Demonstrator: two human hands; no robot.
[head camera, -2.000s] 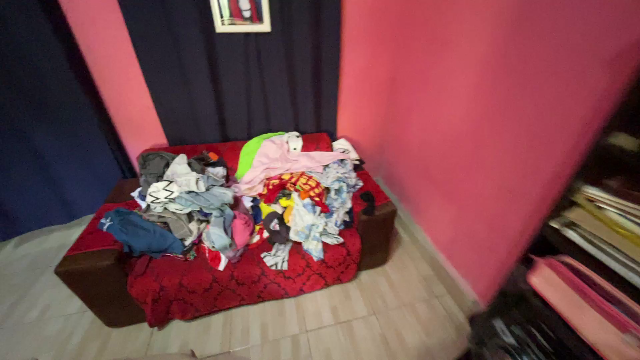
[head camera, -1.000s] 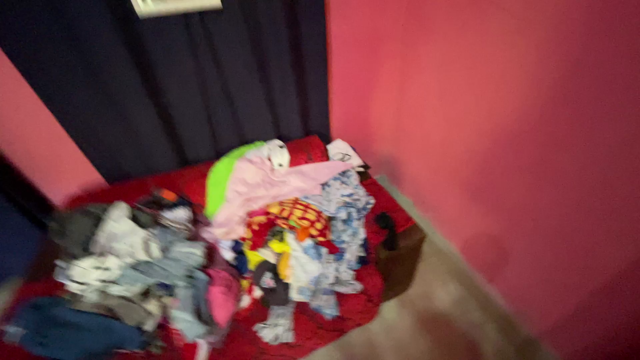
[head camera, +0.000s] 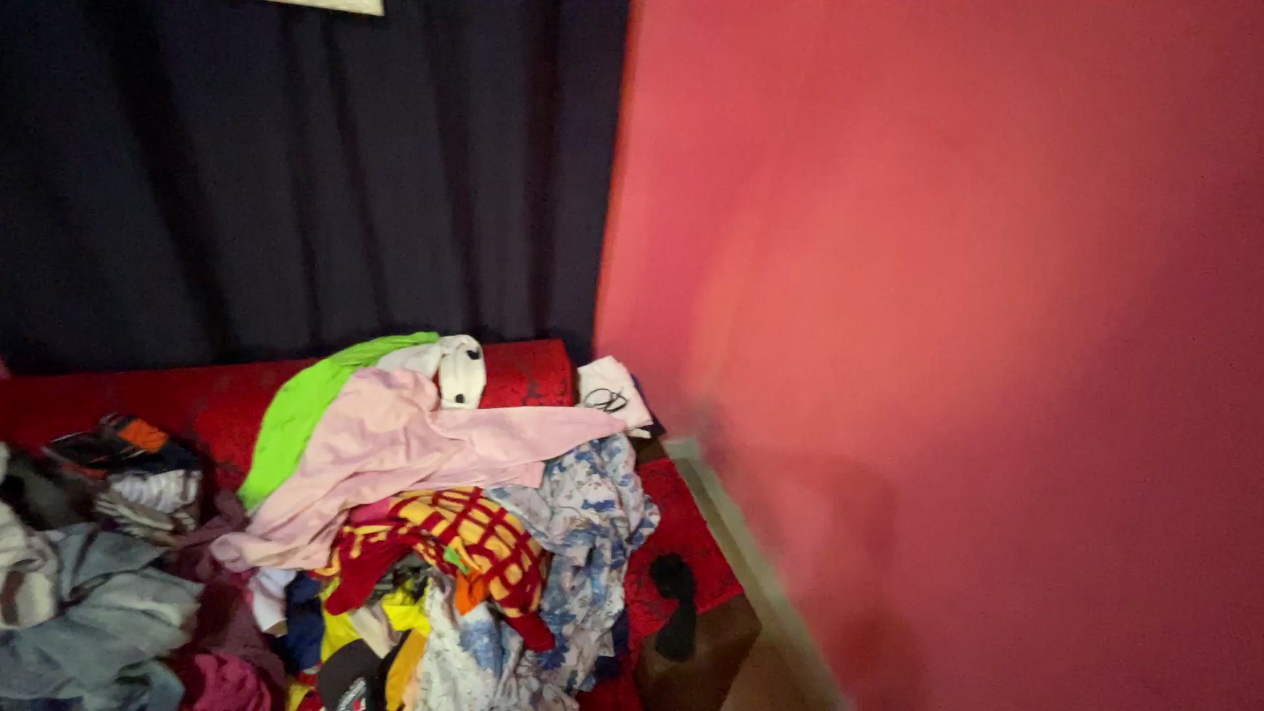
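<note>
Neither of my hands is in view. A heap of clothes lies on a sofa with a red patterned cover (head camera: 523, 373). A light pink garment (head camera: 405, 434) is draped over the heap, beside a bright green cloth (head camera: 306, 415) and a white cloth with dark spots (head camera: 461, 373) on the backrest. Below them are a red and yellow checked garment (head camera: 484, 538), a blue and white floral garment (head camera: 588, 513) and part of a dark cap (head camera: 351, 676). Grey-blue garments (head camera: 99, 602) form another pile at the left. A black item (head camera: 674, 602) rests on the right armrest.
Behind the sofa hangs a dark curtain (head camera: 395, 178), with the lower edge of a pale frame (head camera: 346, 5) at the top. A pink wall (head camera: 938, 296) rises on the right, with a pale baseboard (head camera: 760, 583) running along its foot. White folded cloth (head camera: 612, 390) lies at the sofa's back corner.
The view has moved nearer to the sofa's right part; the shelf and pink bag seen at the right two seconds ago are out of view. The clothes show no plain change.
</note>
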